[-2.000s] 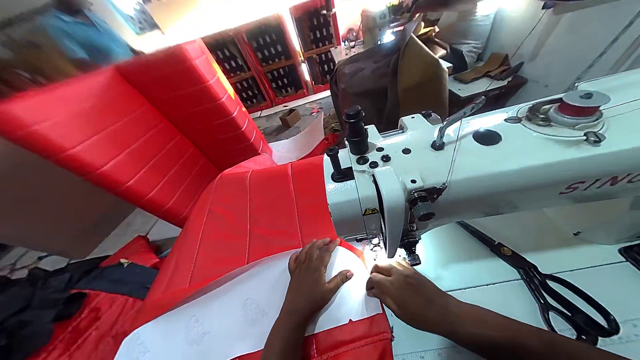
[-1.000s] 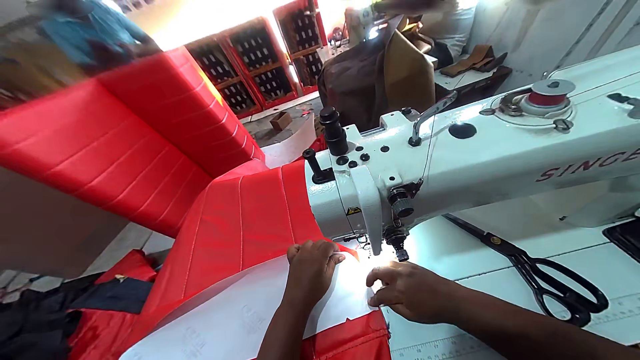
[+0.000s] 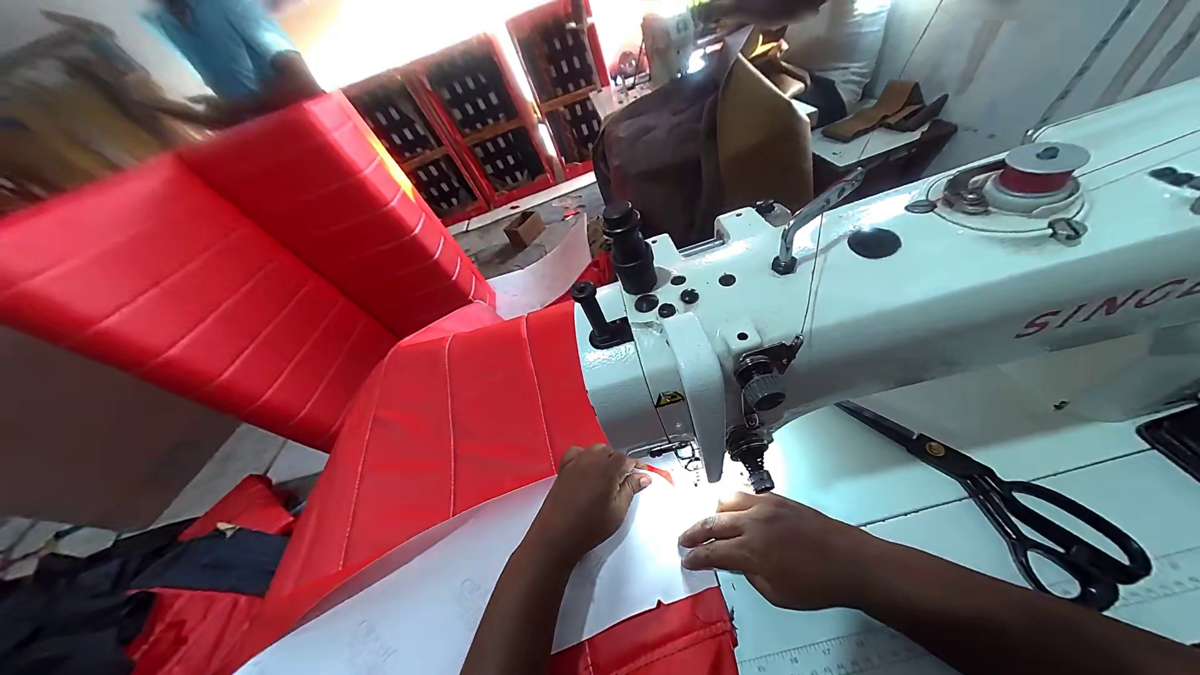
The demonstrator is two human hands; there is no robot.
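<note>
A white Singer sewing machine (image 3: 872, 291) reaches in from the right, its needle area brightly lit. Red quilted vinyl (image 3: 450, 422) lies at its left, with the white backing (image 3: 506, 553) of a folded part facing up. My left hand (image 3: 591, 497) grips the vinyl's edge beside the presser foot, fingers curled over it. Just right of the needle area, my right hand (image 3: 764, 548) rests at the edge of the white backing, fingers bent; whether it pinches the material cannot be told. A stitched red flap (image 3: 647, 637) shows below. The needle tip is lost in glare.
Black-handled fabric shears (image 3: 994, 497) lie on the white table right of my right forearm. A printed ruler scale (image 3: 834, 652) runs along the table's front. Large red upholstered panels (image 3: 234, 272) stand at left. Dark cloth (image 3: 187, 562) lies low left. Another person (image 3: 230, 47) is at upper left.
My right hand has moved slightly down and away from the needle area since the first frame. My left hand stays on the material. The view has shifted slightly.
</note>
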